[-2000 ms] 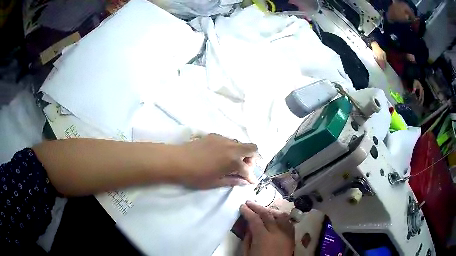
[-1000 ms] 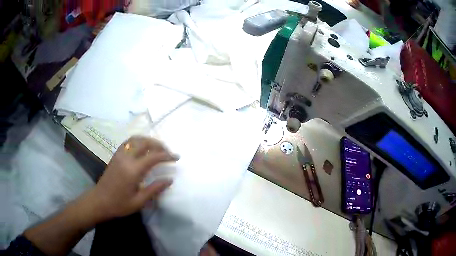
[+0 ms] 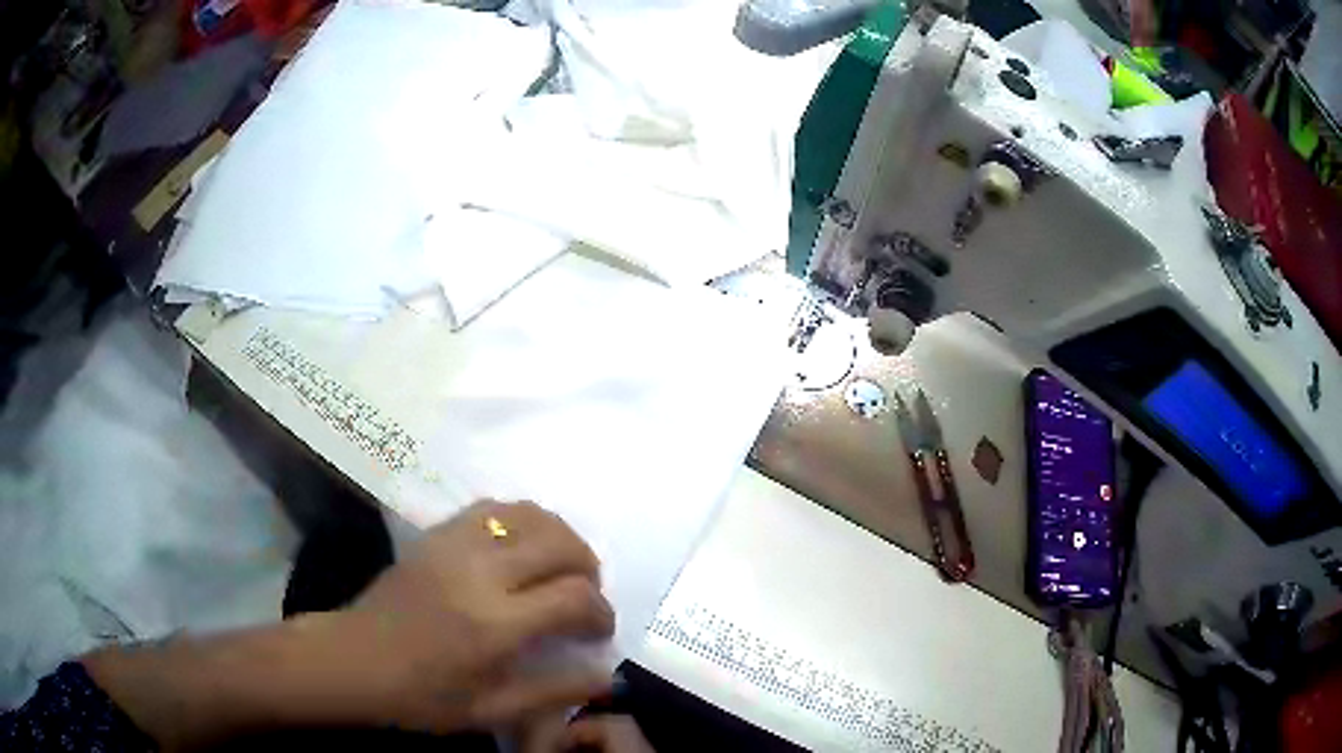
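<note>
A white fabric piece [image 3: 618, 397] lies on the pale table from the needle area down to the front edge. My left hand [image 3: 508, 618], with a ring, is closed on its near end at the table's front edge. My right hand [image 3: 604, 733] is mostly cut off by the bottom edge of the picture, close below my left hand; its grip cannot be told. The sewing machine [image 3: 1074, 221] stands at the right, its presser foot [image 3: 810, 327] at the fabric's far right corner.
Thread snips [image 3: 936, 508] and a lit smartphone [image 3: 1071, 493] lie right of the fabric. A small silver disc [image 3: 865, 397] is near the needle plate. Stacked white pieces [image 3: 309, 177] lie at the back left. A control panel [image 3: 1214, 427] glows blue. A red bag [image 3: 1273, 191] is at far right.
My left hand has moved off the needle area, then down and right to the fabric's near end. My right hand has left the needle plate for the bottom edge. The view has shifted, showing the snips and phone.
</note>
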